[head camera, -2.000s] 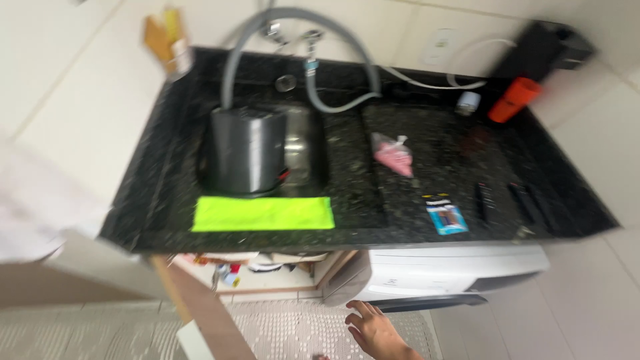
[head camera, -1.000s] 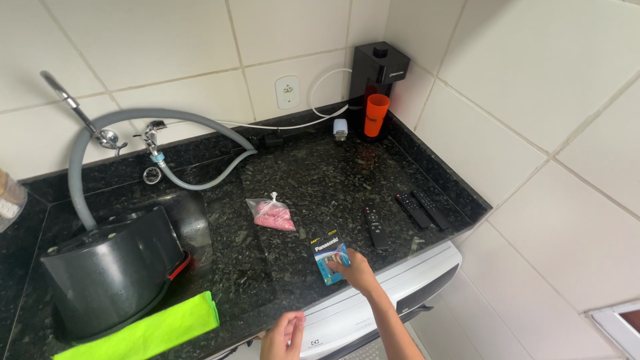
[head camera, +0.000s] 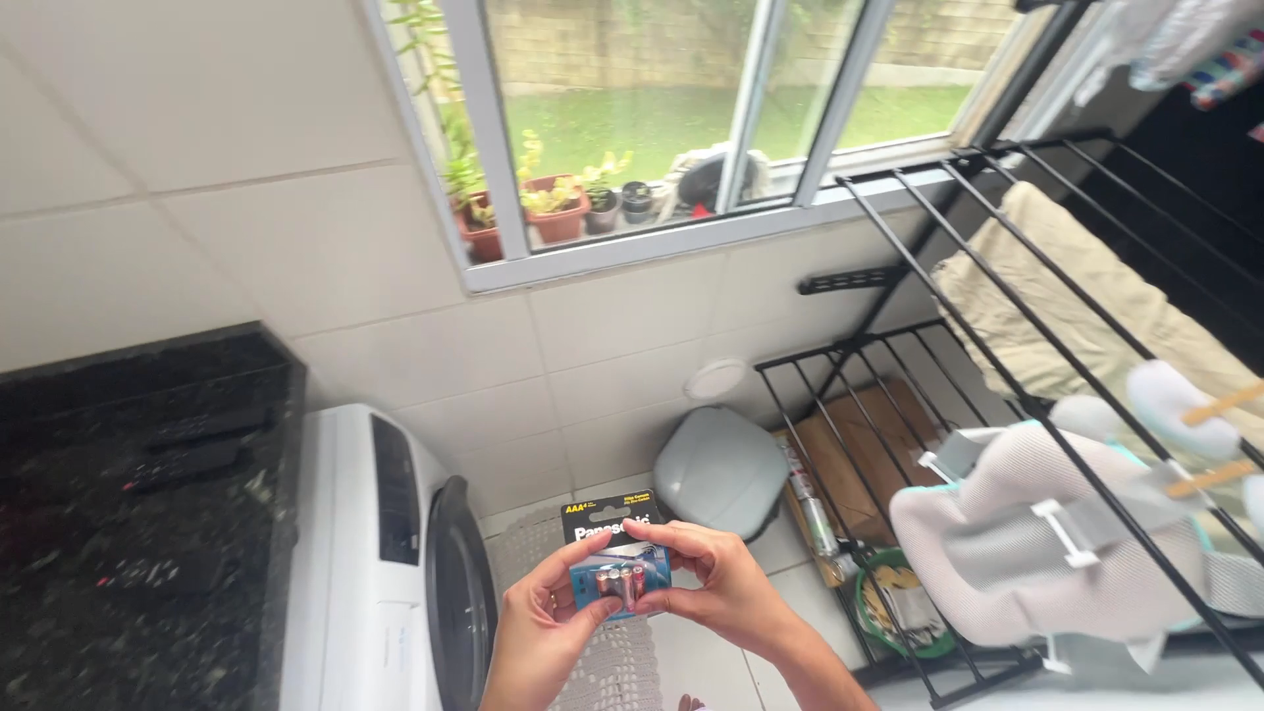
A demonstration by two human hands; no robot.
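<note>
Both hands hold a Panasonic AAA battery blister pack (head camera: 614, 523) upright in front of me, above the floor. My left hand (head camera: 555, 607) grips its left side, thumb on the clear plastic over the batteries (head camera: 622, 585). Gripping the right side is my right hand (head camera: 706, 583), its thumb low on the blister and its fingers along the card's upper edge. Several remote controls (head camera: 193, 462) lie on the black granite countertop (head camera: 109, 592) at the left, blurred and dark.
A front-loading washing machine (head camera: 341, 553) with its dark door (head camera: 462, 592) stands left of my hands. On the right is a black metal drying rack (head camera: 894, 222) with cloths and a mesh baby seat (head camera: 987, 553). A grey bin (head camera: 721, 469) sits by the wall under the window (head camera: 632, 242).
The battery pack, on the counter under my right hand a second ago, is now lifted in both hands. My left hand has joined it. The view has swung right to the window and rack.
</note>
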